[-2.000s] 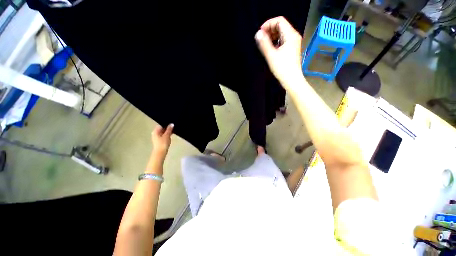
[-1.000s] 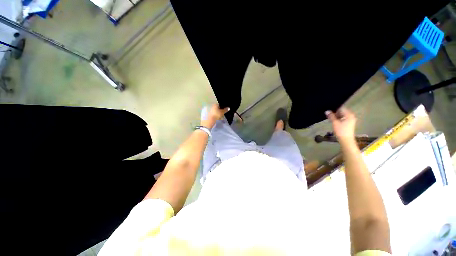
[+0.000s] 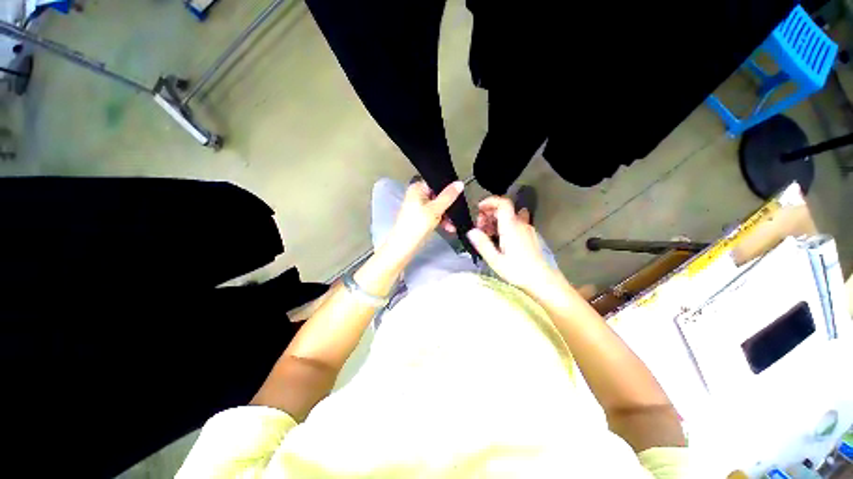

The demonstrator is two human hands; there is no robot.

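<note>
A black garment (image 3: 393,84) hangs from the top of the view, with its legs parted and a gap of floor between them. My left hand (image 3: 428,208) grips the lower end of the left-side leg, which is drawn narrow towards my lap. My right hand (image 3: 500,229) is close beside it, fingers curled at the hem end of the same leg. The other leg hangs loose behind and right of my hands. Whether my right hand also holds a small tool cannot be seen.
More black garments (image 3: 122,318) hang at the left. A metal rack foot (image 3: 185,114) stands upper left. At the right are a white-topped table (image 3: 655,323) with papers and a black phone (image 3: 779,337), a blue stool (image 3: 781,70) and a round black stand base (image 3: 774,157).
My right hand has moved left from the right-side leg to beside my left hand. My left hand has shifted slightly right, still on the left-side leg. The right-side leg now hangs free.
</note>
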